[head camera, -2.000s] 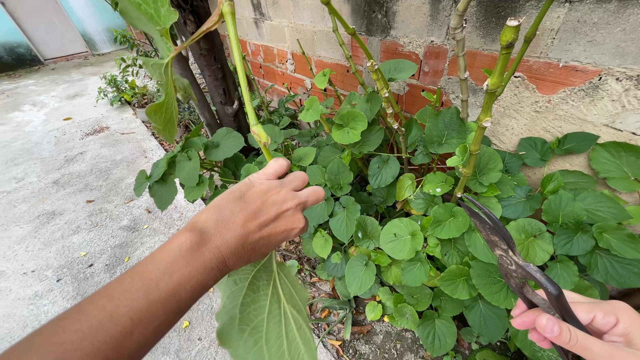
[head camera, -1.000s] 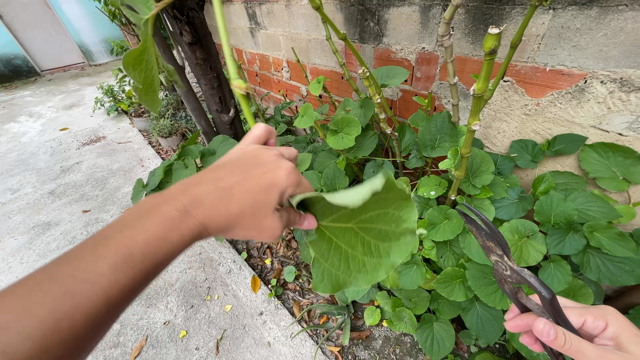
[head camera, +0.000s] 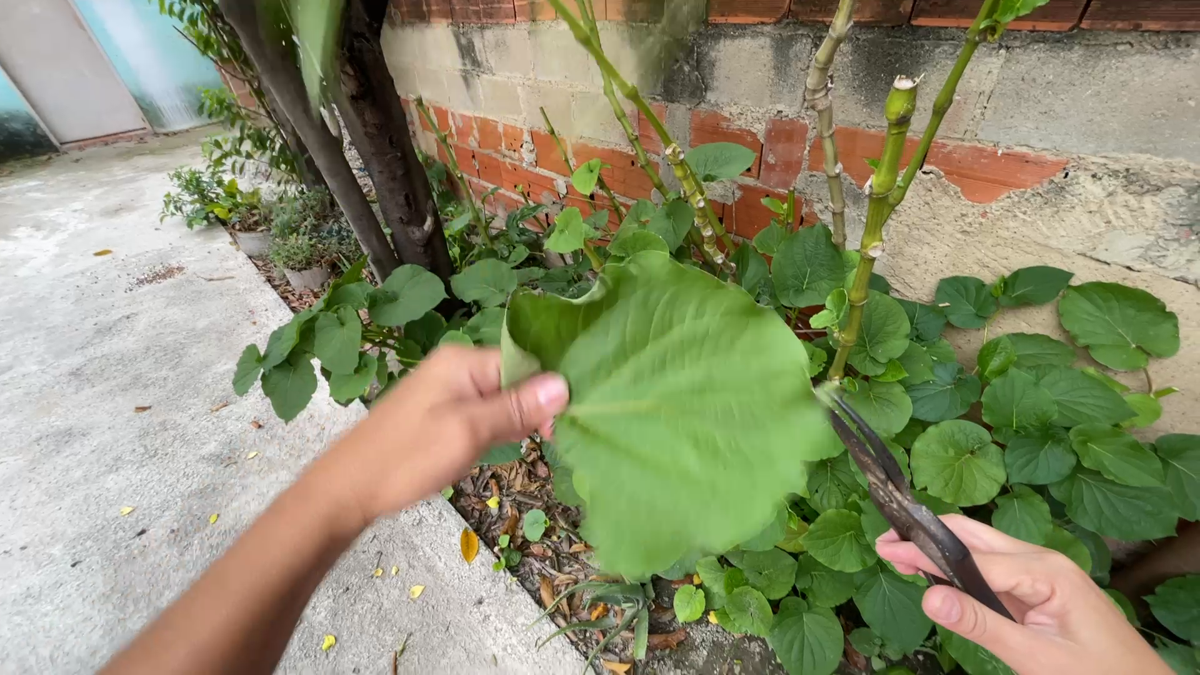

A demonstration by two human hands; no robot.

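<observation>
My left hand (head camera: 450, 422), blurred by motion, pinches a large green leaf (head camera: 684, 403) near its base, between thumb and fingers. The broad face of the leaf is turned up in mid-view and its upper left edge curls over. On the right, my right hand (head camera: 1022, 591) grips dark metal pruning shears (head camera: 914, 516). Their blades point up and left, near the lower part of a thick green jointed stem (head camera: 867, 244) and the right edge of the leaf. The stem has a cut top.
A brick and block wall (head camera: 1031, 103) runs behind the plants. Heart-shaped foliage (head camera: 956, 459) spreads low at the right. A dark tree trunk (head camera: 394, 150) rises at the upper left beside a concrete path (head camera: 141, 394). Small potted plants (head camera: 305, 253) stand behind it. Dry leaves cover the soil.
My left hand was around a green stem two seconds ago; now it holds the leaf, which hung below it then and has swung up to the right. The right hand keeps the shears low at the right.
</observation>
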